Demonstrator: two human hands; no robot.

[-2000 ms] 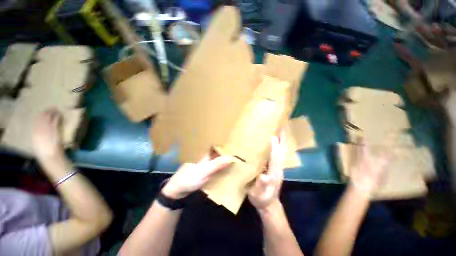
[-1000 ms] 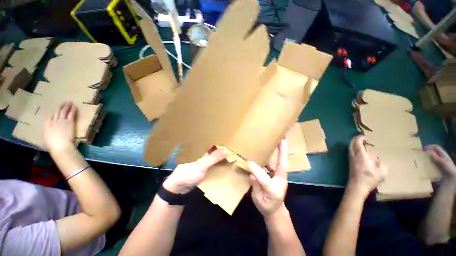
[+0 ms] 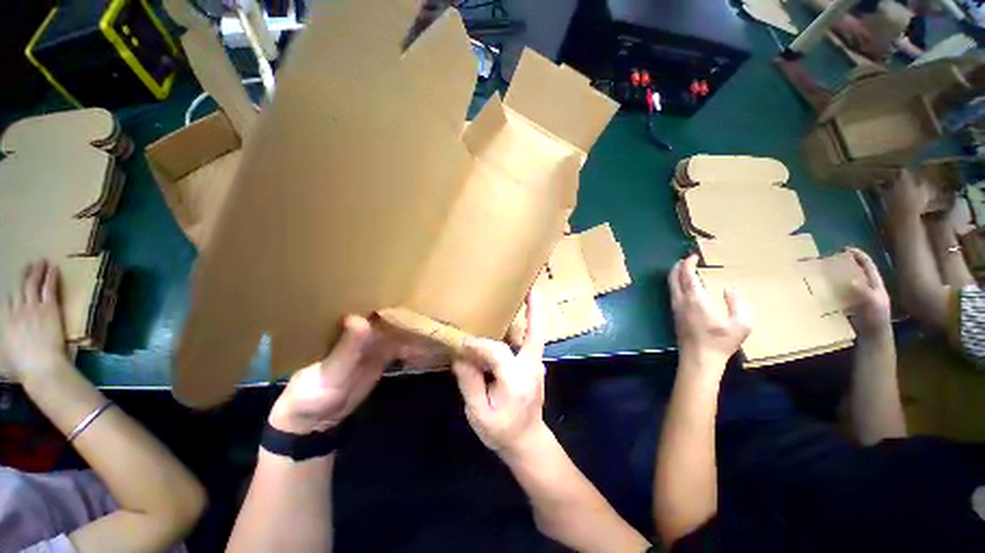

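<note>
A partly folded brown cardboard mailer box (image 3: 491, 243) is held up in front of me, tilted. Its large lid panel (image 3: 335, 184) stands up at the left, and its far end flap is raised. My left hand (image 3: 337, 378), with a black wristband, holds the near end at the lid side, its fingertips partly hidden by cardboard. My right hand (image 3: 506, 391) grips the near end wall at the right. A stack of flat die-cut blanks (image 3: 589, 265) lies on the bench partly behind the box.
An open finished box (image 3: 194, 162) stands behind the lid. Neighbours' hands rest on blank stacks at left (image 3: 59, 205) and right (image 3: 745, 216). A black box with red knobs (image 3: 680, 65) and a yellow-and-black device (image 3: 103, 49) stand at the rear. Another person holds a box (image 3: 880, 130) far right.
The near end flap that hung down between my hands is now folded up. The box and both hands appear further left in view. The right neighbour now holds a side wing of a blank.
</note>
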